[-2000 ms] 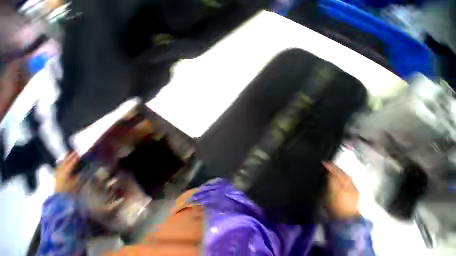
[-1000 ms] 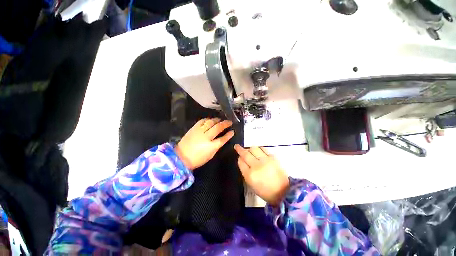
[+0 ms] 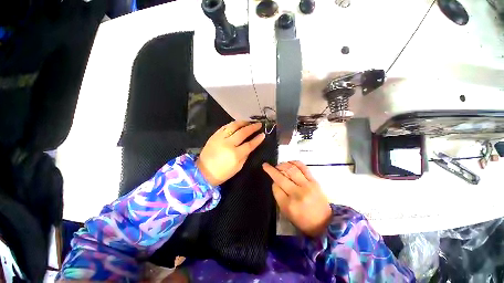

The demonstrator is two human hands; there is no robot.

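Note:
A large black mesh panel (image 3: 237, 221) lies under the white sewing machine head (image 3: 232, 83) and runs down over the lap. A piece of camouflage strap (image 3: 197, 110) shows on it left of the head. My left hand (image 3: 226, 153) lies flat on the panel, fingertips beside the presser foot (image 3: 267, 122). My right hand (image 3: 301, 196) is at the panel's right edge, index fingertip on the mesh, lower than the left. The needle tip is too small to make out clearly. The panel's part behind the machine head is hidden.
A smartphone with a red edge (image 3: 399, 157) lies under the machine arm, with thread snips (image 3: 455, 168) to its right. A dark heap of pieces (image 3: 33, 110) is at the left. Clear plastic bags (image 3: 442, 249) are at lower right. The white table (image 3: 381, 204) has a curved front edge.
The view is closer to the machine. The panel has shifted under the head, and a cross band or edge now shows across it at left. Both hands remain near the presser foot.

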